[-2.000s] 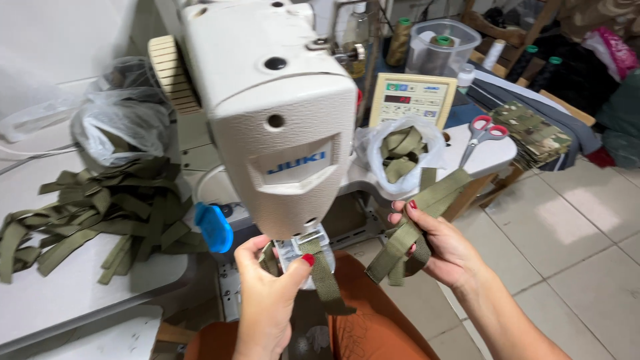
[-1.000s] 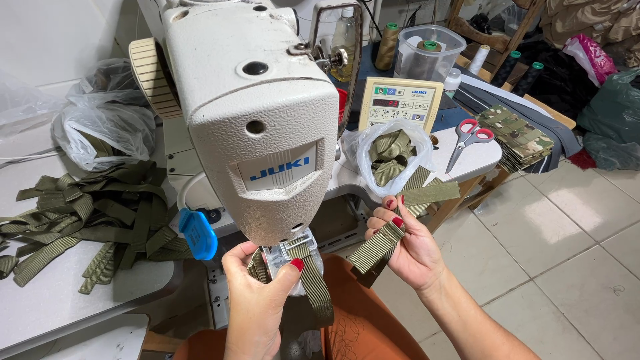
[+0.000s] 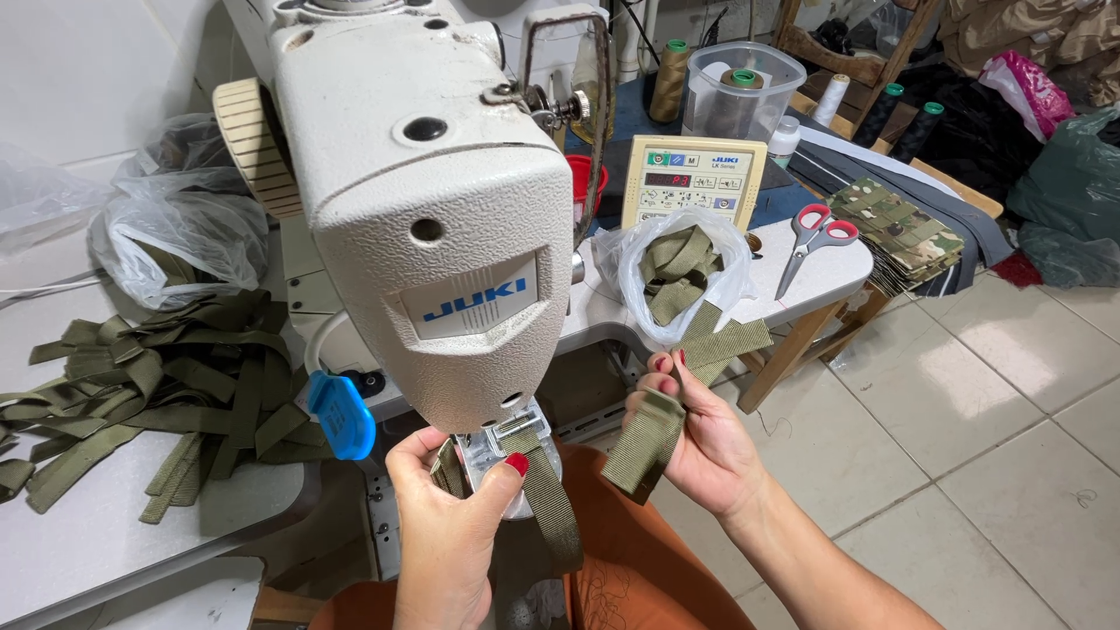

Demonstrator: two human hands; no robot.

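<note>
Below the head of a white Juki sewing machine (image 3: 437,219), my left hand (image 3: 455,516) grips an olive webbing strap (image 3: 549,499) at the metal clamp (image 3: 512,446), thumb on top; the strap's end hangs down over my lap. The needle area is hidden behind the machine head. To the right, my right hand (image 3: 700,429) holds other olive webbing pieces (image 3: 643,446), one folded end pointing down and others crossing above the fingers near a plastic bag (image 3: 612,271) of webbing.
A pile of olive straps (image 3: 175,385) lies on the left table beside another plastic bag (image 3: 179,219). Red-handled scissors (image 3: 809,241), a control panel (image 3: 691,184) and camouflage pieces (image 3: 901,232) are at the right. A blue plastic piece (image 3: 341,416) sticks out left of the machine head.
My left hand stays at the clamp with the strap. The webbing in my right hand has changed its angle, its folded end now hanging more steeply.
</note>
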